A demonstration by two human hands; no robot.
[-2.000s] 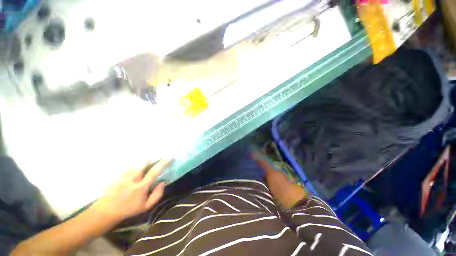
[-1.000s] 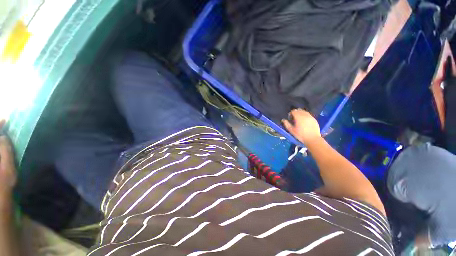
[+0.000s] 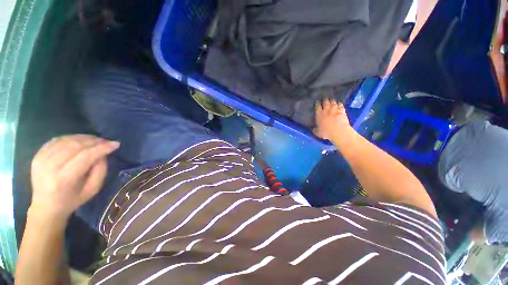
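Note:
Dark grey cut garment pieces [image 3: 295, 44] lie loosely piled in a blue plastic crate [image 3: 245, 109] beside my seat. My right hand [image 3: 332, 119] reaches over the crate's near rim and rests at the near edge of the cloth; its fingertips are partly against the cloth, and whether they grip it cannot be told. My left hand [image 3: 75, 167] is in the air above my lap at the left, near the table edge, empty, with fingers slightly bent and thumb apart.
The green table edge [image 3: 12, 111] curves down the far left. A blue frame [image 3: 420, 135] stands right of the crate. Another person's leg [image 3: 476, 172] is at the right edge. A red and black striped thing [image 3: 274, 181] lies below the crate on the blue floor.
The view has turned right from the table to the crate. My right hand has reached to the crate's cloth. My left hand has come off the table to above my lap.

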